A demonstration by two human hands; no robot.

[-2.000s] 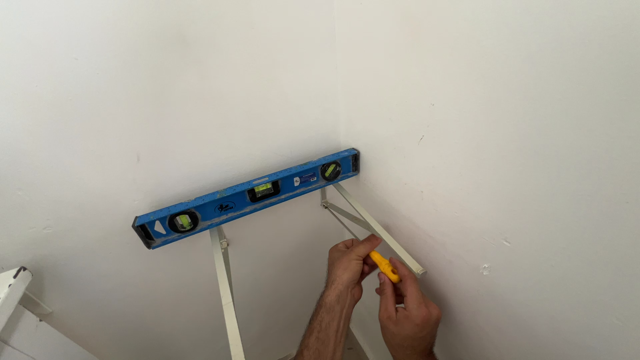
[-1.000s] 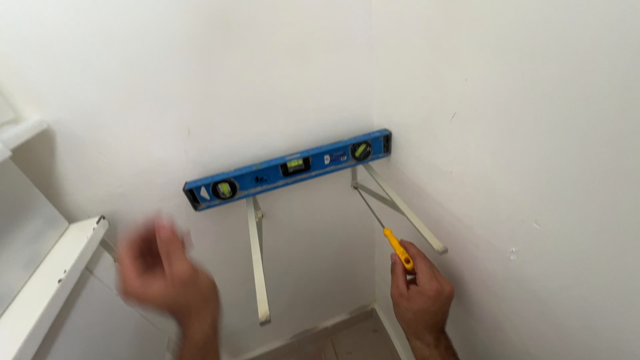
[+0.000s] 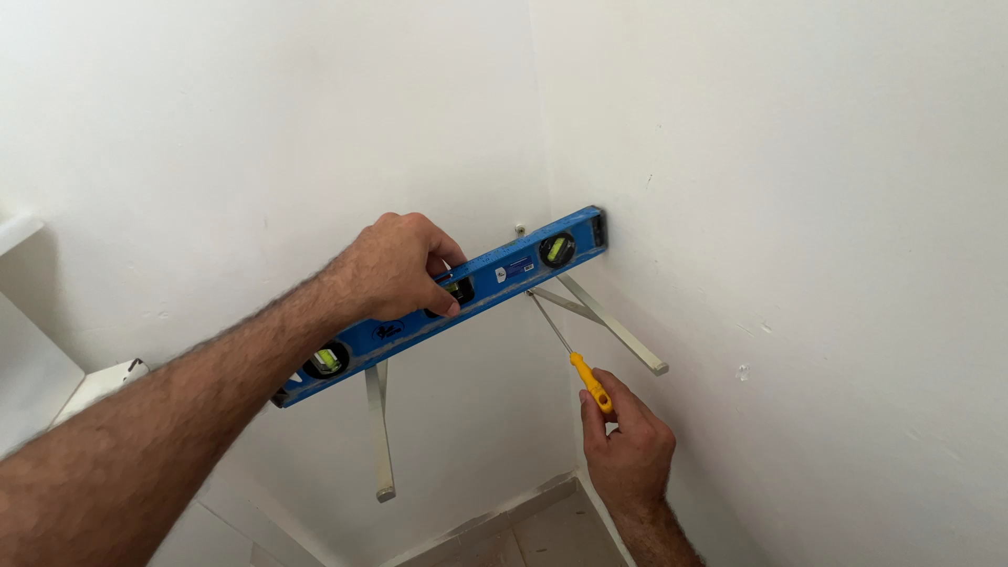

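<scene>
My left hand (image 3: 409, 268) grips a blue spirit level (image 3: 512, 272) near its middle vial, thumb on the front face and fingers over the top. The level slants up to the right, its right end by the room corner. Two pale metal shelf brackets stick out from the wall, the left bracket (image 3: 379, 433) and the right bracket (image 3: 614, 331), both partly behind the level. My right hand (image 3: 630, 441) holds a screwdriver by its yellow handle (image 3: 591, 382); its tip is at the lower part of the right bracket's wall mount. A screw (image 3: 520, 230) shows above the level.
White walls (image 3: 756, 197) meet in a corner behind the level. White panels or furniture (image 3: 94, 386) stand at the left, with a pale ledge (image 3: 17, 231) above. A tiled floor (image 3: 551, 528) and baseboard lie below.
My left hand has come from the lower left onto the level. The level now tilts more steeply, and the screw above it has come into sight. My right hand still holds the screwdriver at the right bracket.
</scene>
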